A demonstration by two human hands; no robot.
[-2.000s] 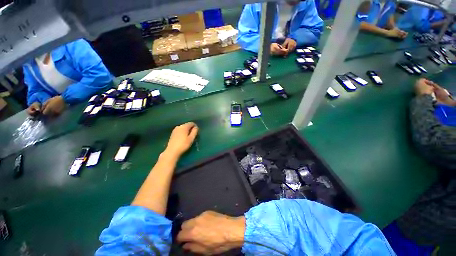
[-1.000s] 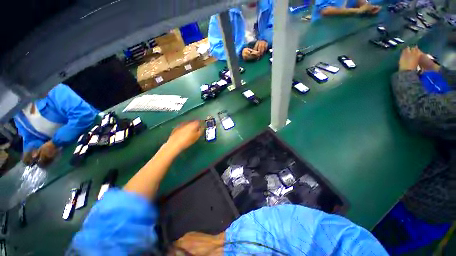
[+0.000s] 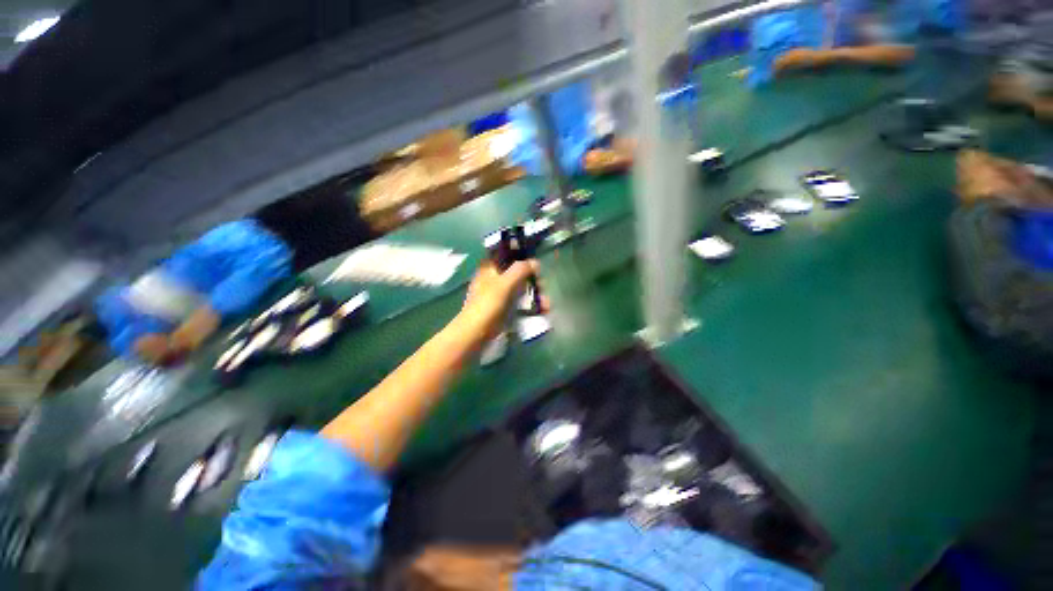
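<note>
The picture is blurred. My left hand [image 3: 499,289] reaches far out over the green belt and is closed on a black mobile phone [image 3: 512,246], held at its fingertips. Another phone [image 3: 532,328] lies just beside and below the hand. My right hand [image 3: 468,568] is at the bottom edge, partly cut off and blurred, at the near side of the tray; its fingers and anything in them cannot be made out. The black divided tray [image 3: 739,456] has a heap of loose dark and shiny covers [image 3: 664,479] in its right compartment.
A pale post [image 3: 661,173] stands behind the tray. A phone pile [image 3: 289,329] and white strips [image 3: 398,264] lie at left. More phones [image 3: 756,215] lie at right. Workers in blue sit across the belt; a person's grey sleeve [image 3: 993,277] is at right.
My left arm has stretched farther forward, and the hand, seen without a phone before, now holds one. The view has shifted and blurred. My right hand has sunk towards the bottom edge.
</note>
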